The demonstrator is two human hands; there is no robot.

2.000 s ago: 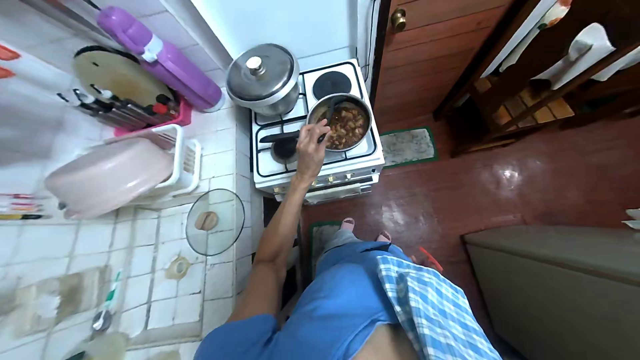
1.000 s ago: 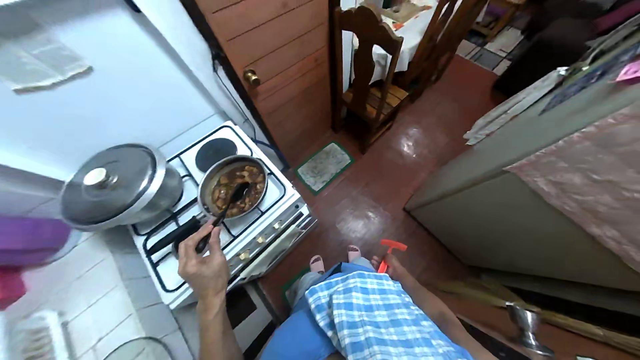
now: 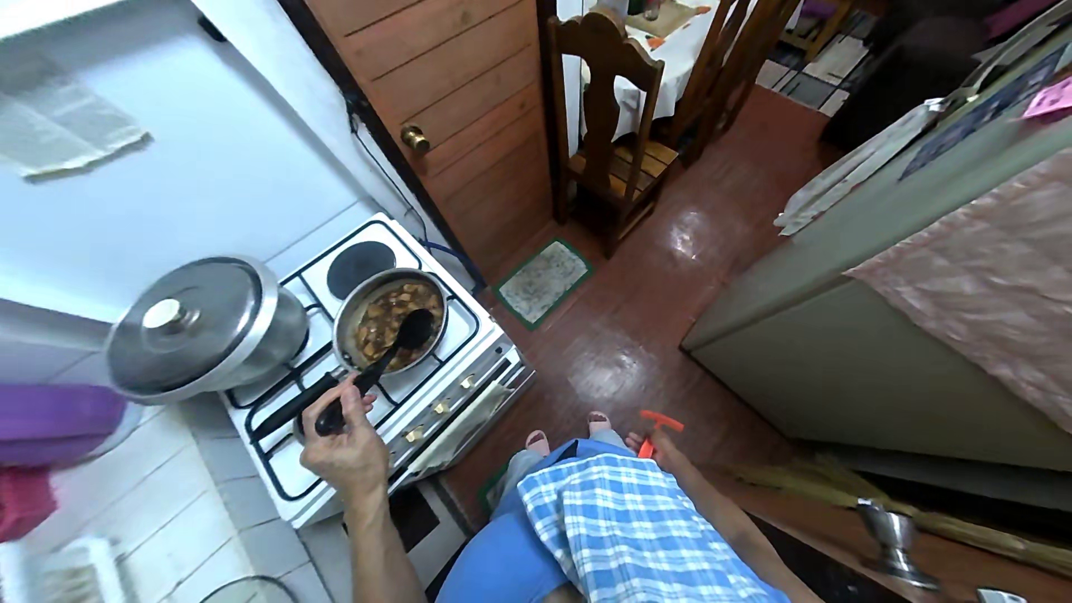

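Note:
My left hand (image 3: 347, 440) grips the handle of a black cooking spoon (image 3: 414, 328), whose bowl rests in the food in a frying pan (image 3: 342, 322). Chunks of stew (image 3: 381, 322) in brown sauce fill the pan, which sits on a front burner of a white stove (image 3: 452, 335). The pan's black handle (image 3: 295, 406) points toward the lower left, beside my left hand. Down by my right side, my right hand (image 3: 657, 444) holds an orange T-shaped tool (image 3: 662, 421). A blue and white checked cloth (image 3: 611, 519) hangs over my front.
A large lidded metal pot (image 3: 205, 327) stands on the stove, left of the pan. Behind are a wooden door (image 3: 469, 100) and a wooden chair (image 3: 615, 151). A small mat (image 3: 544, 282) lies on the red floor. A grey cabinet-like surface (image 3: 796, 352) stands at the right.
The view has swung strongly to the right since the oldest frame. The spoon, now plain in the pan, stays in my left hand; its bowl has shifted slightly within the food since one second ago.

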